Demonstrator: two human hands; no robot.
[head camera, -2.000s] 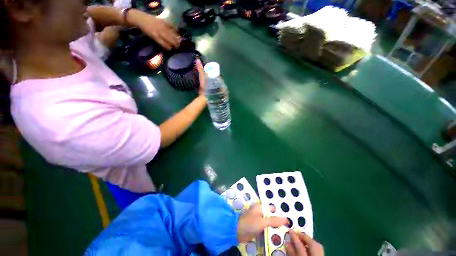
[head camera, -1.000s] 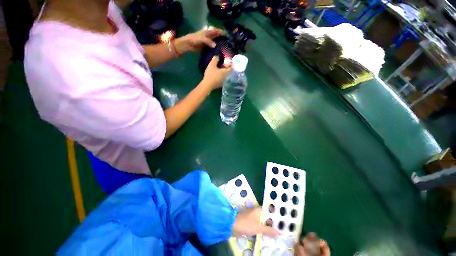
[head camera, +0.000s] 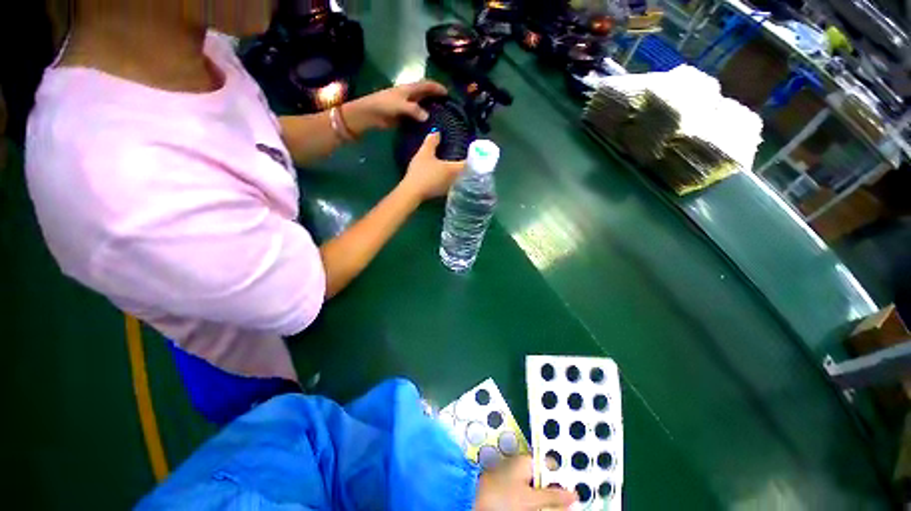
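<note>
A white pad sheet (head camera: 589, 416) with rows of dark emptied circles lies on the green worktop at the bottom centre. A second pad sheet (head camera: 486, 414) lies tilted left of it, with grey round pads and a few dark circles. My left hand (head camera: 524, 486), in a blue sleeve, reaches over the lower part of both sheets with fingers on the white one, cut off by the bottom edge. Whether it grips the sheet cannot be told. My right hand is out of the picture.
A clear water bottle (head camera: 468, 207) stands on the green worktop (head camera: 420, 319). A co-worker in pink (head camera: 170, 190) at left holds a black unit (head camera: 448, 132). More black units (head camera: 320, 65) lie beyond. Stacked sheets (head camera: 674, 125) lie at upper right, a grey metal bracket (head camera: 869, 365) at right.
My right hand, at the sheet's lower right before, has left the picture. My left hand and both sheets sit lower in view. The co-worker's hands have moved to another spot on a black unit.
</note>
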